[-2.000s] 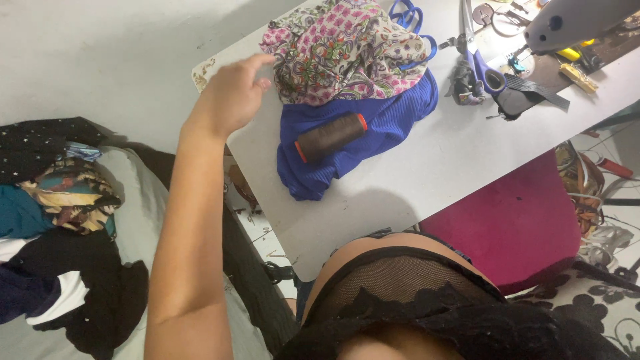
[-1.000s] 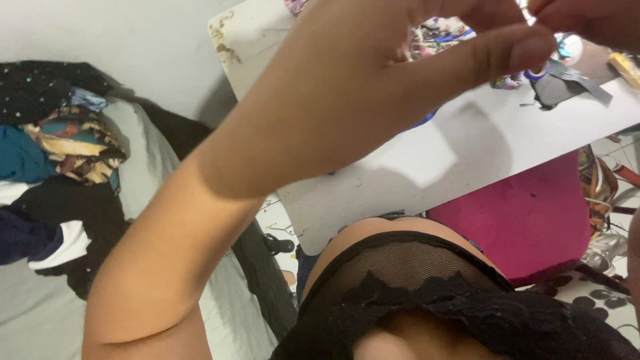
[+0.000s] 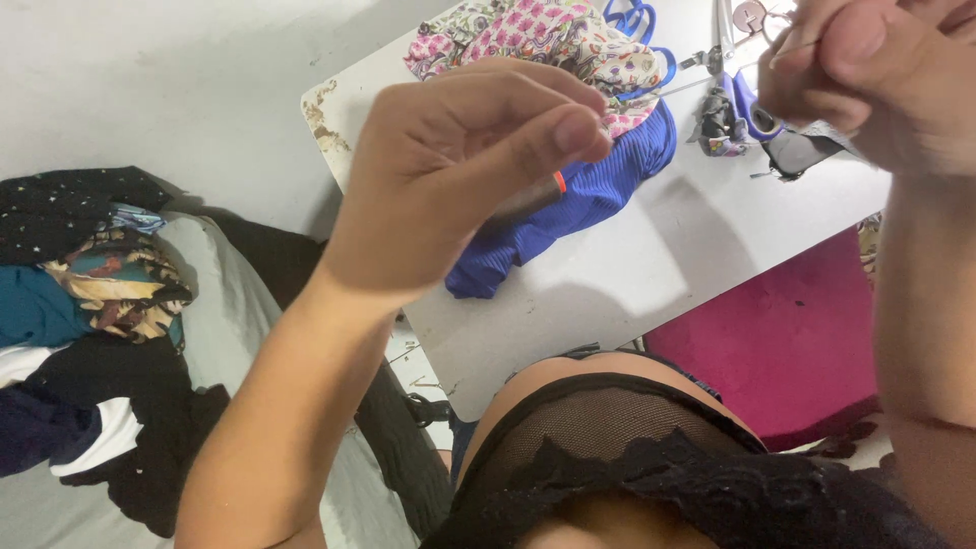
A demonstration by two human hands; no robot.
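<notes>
My left hand (image 3: 480, 168) is raised over the table, its thumb and forefinger pinched together on one end of a thin thread (image 3: 686, 88). The thread runs to the right, where my right hand (image 3: 869, 76) pinches it between thumb and fingers near the top edge of the view. Below and behind my left hand, a dark spool of thread with a red-orange rim (image 3: 537, 198) lies on a blue ribbed fabric (image 3: 595, 191), partly hidden by the hand. A floral printed fabric (image 3: 534, 34) is bunched above it.
Purple-handled scissors (image 3: 743, 107) and dark fabric scraps (image 3: 801, 152) lie on the white table (image 3: 640, 282). A magenta seat (image 3: 770, 351) stands by its near edge. Piled clothes (image 3: 130, 396) rest on a pale covered surface (image 3: 221, 305) at left.
My left hand has come up from the table beside the fabrics, and my right hand has come into view. Since one second ago both hands have moved apart, with thread now visible between them.
</notes>
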